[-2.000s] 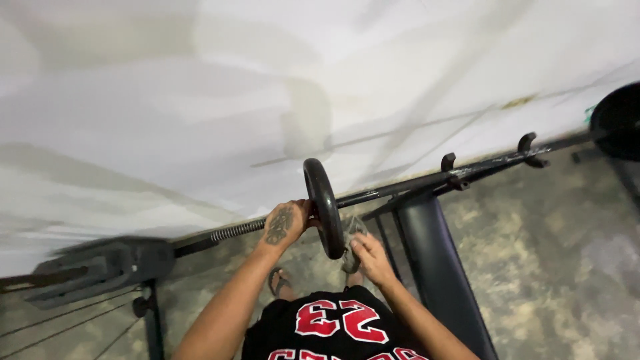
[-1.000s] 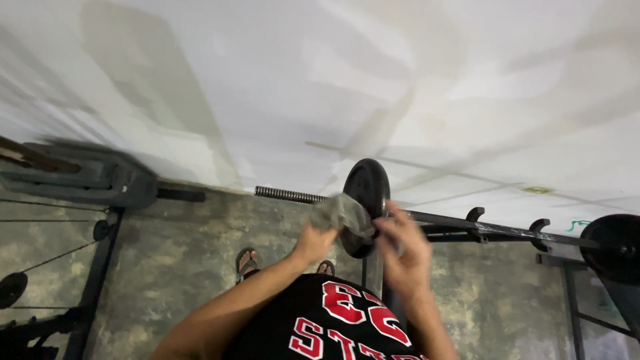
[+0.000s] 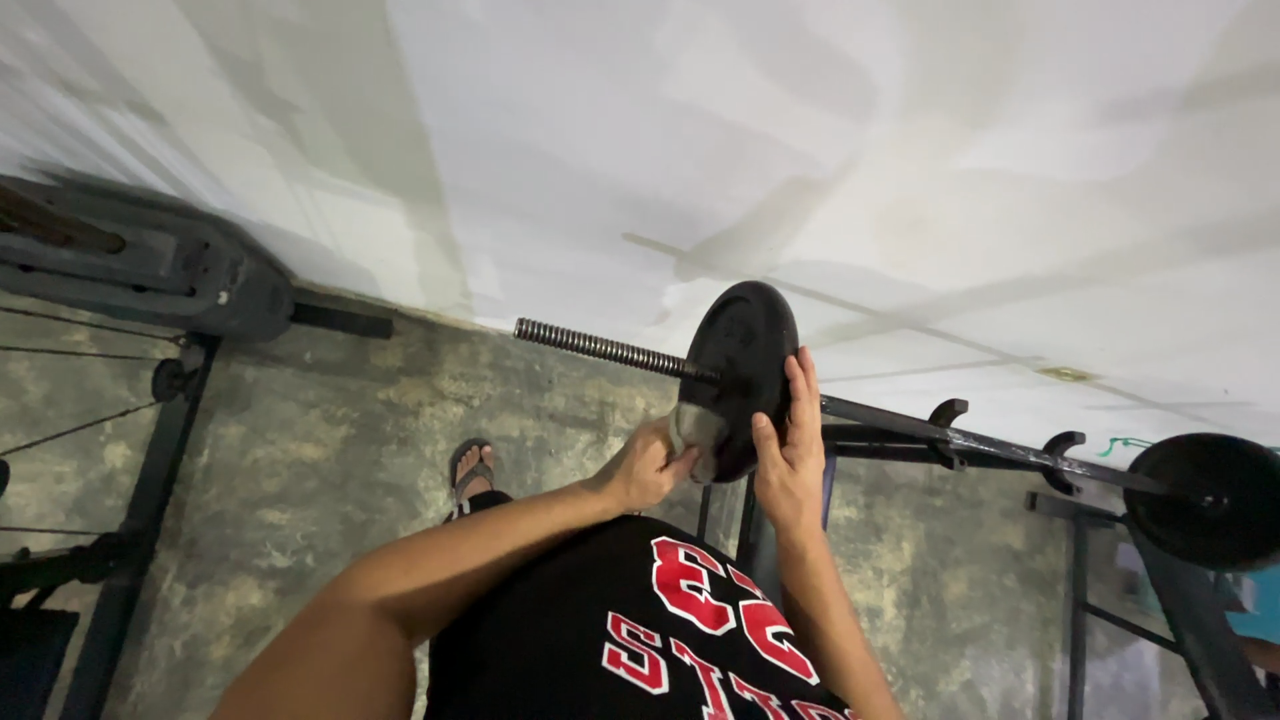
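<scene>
A black round weight plate (image 3: 738, 345) sits on the barbell, its broad face turned to the left. The barbell's threaded sleeve (image 3: 610, 349) sticks out from it to the left. My left hand (image 3: 645, 468) holds a greyish cloth (image 3: 703, 432) against the lower part of that face. On the plate's right side, my right hand (image 3: 793, 450) grips the rim, with its fingers extended up the far side and its thumb near the edge. The barbell's shaft (image 3: 880, 413) runs right across the rack hooks (image 3: 950, 430) to a second black plate (image 3: 1205, 500).
A pale wall (image 3: 620, 120) rises just behind the bar. At left stands a cable machine with a dark frame (image 3: 150, 510). A bench (image 3: 762, 530) is partly hidden behind my right forearm. Dark metal frames (image 3: 1078, 610) stand at lower right on the mottled floor (image 3: 330, 480).
Two seconds ago my left hand was at the plate and my right hand had the cloth; now the cloth is in my left hand and my right hand is on the plate's rim.
</scene>
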